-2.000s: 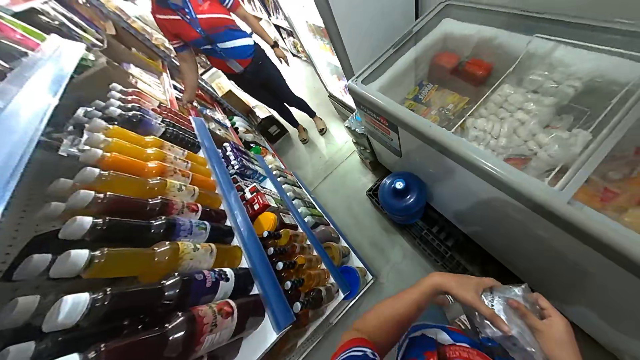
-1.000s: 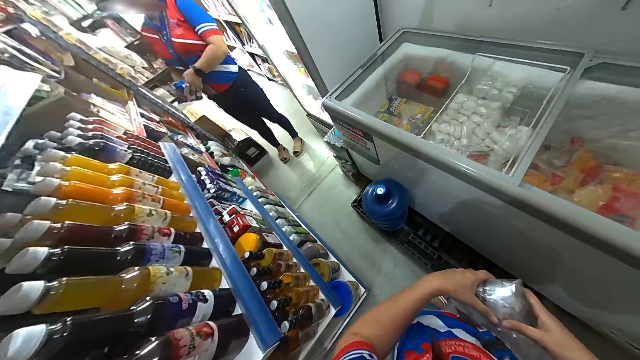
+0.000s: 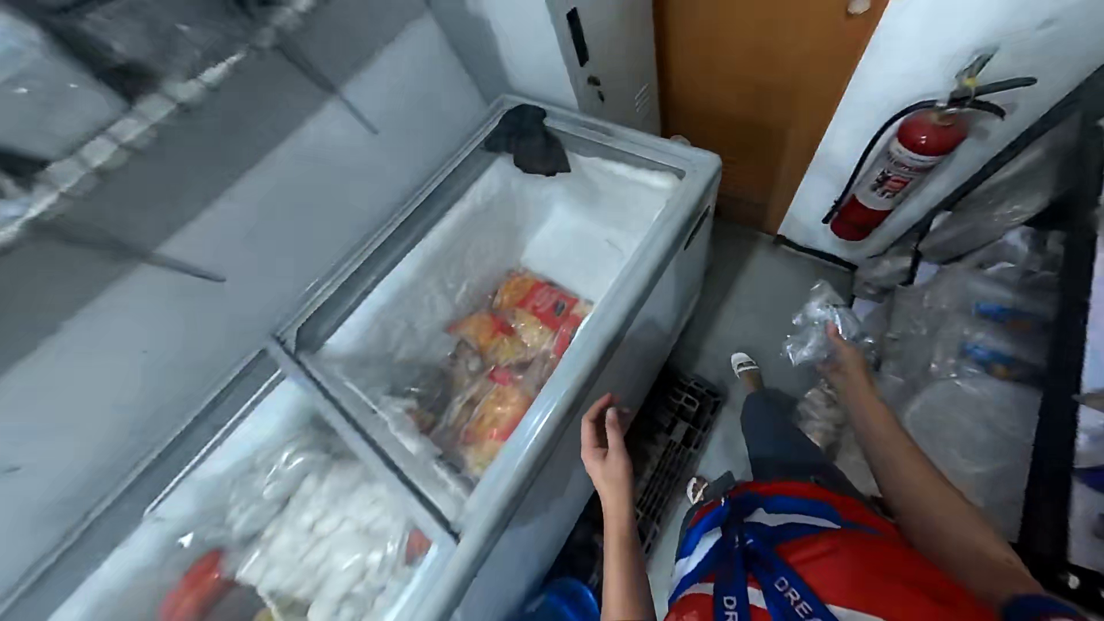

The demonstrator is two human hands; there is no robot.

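Note:
My left hand (image 3: 607, 448) is beside the outer edge of the chest freezer (image 3: 595, 362), its fingers loosely curled and apart, holding nothing. On the right, my right hand (image 3: 843, 352) grips a crumpled clear plastic bag (image 3: 819, 323) above the floor, near plastic-wrapped goods. Inside the freezer, bags of orange and yellow frozen food (image 3: 509, 345) lie in the far compartment, and bags of white round pieces (image 3: 323, 535) fill the near one. A dark cloth (image 3: 528, 142) hangs over the freezer's far corner.
A red fire extinguisher (image 3: 901, 172) hangs on the wall right of a brown door (image 3: 759, 95). Plastic-wrapped packs (image 3: 975, 388) stand along the right side. A black plastic crate (image 3: 686, 423) lies on the floor by the freezer, near a blue container (image 3: 565, 601).
The view has swung far round to the freezer's other end. Both hands were together on the clear plastic; now they are apart, with the plastic in my right hand only.

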